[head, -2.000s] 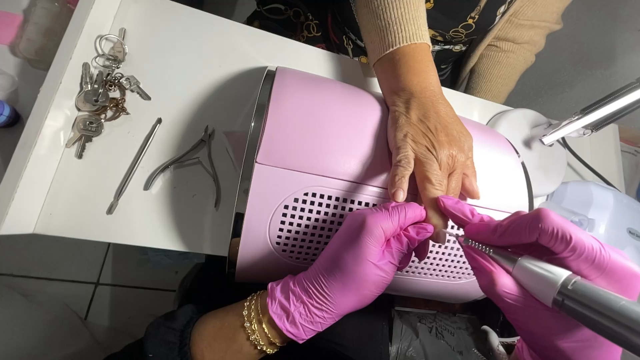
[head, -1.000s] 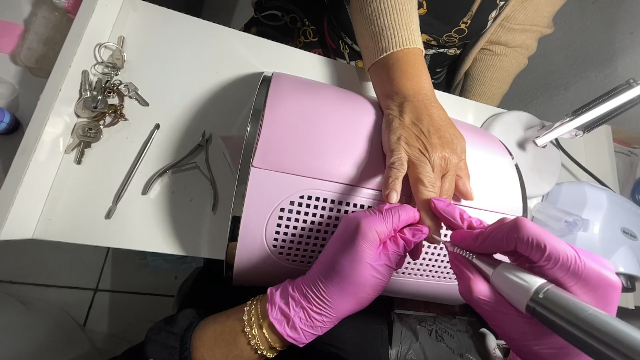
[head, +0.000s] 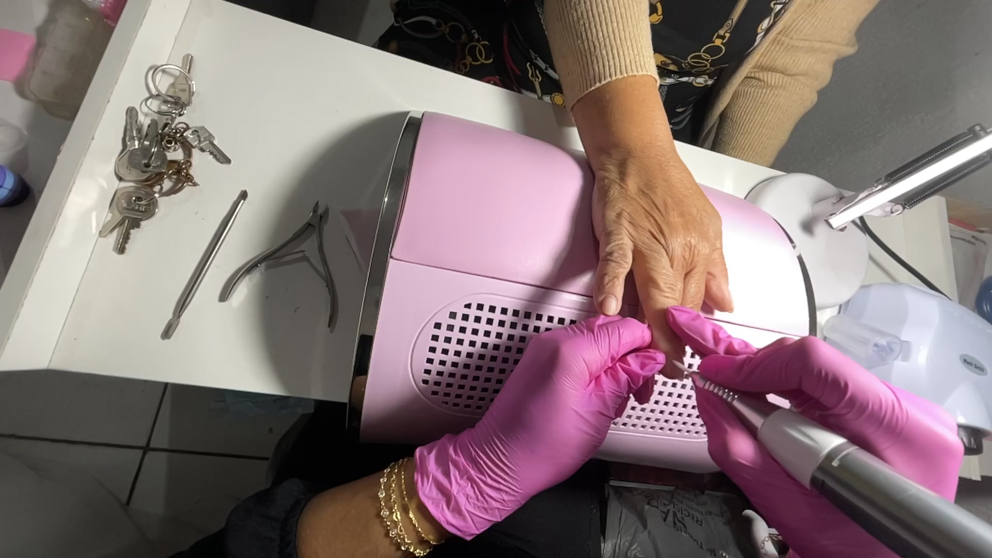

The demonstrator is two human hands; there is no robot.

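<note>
My left hand [head: 535, 411], in a pink glove with gold bracelets at the wrist, pinches a finger of another person's hand [head: 651, 225]. That hand lies palm down on a pink nail dust collector [head: 496, 201] with a perforated grille. My right hand [head: 837, 418], also gloved in pink, grips a silver electric nail drill [head: 806, 446]. The drill's bit is at the tip of the held finger; whether it touches cannot be told. My right fingertips rest by the same finger.
On the white table [head: 232, 101] at left lie keys [head: 143, 159], a metal cuticle pusher [head: 205, 263] and cuticle nippers [head: 294, 256]. A lamp [head: 810, 232] and a white device [head: 922, 341] stand at right. A plastic bag [head: 674, 519] is below the collector.
</note>
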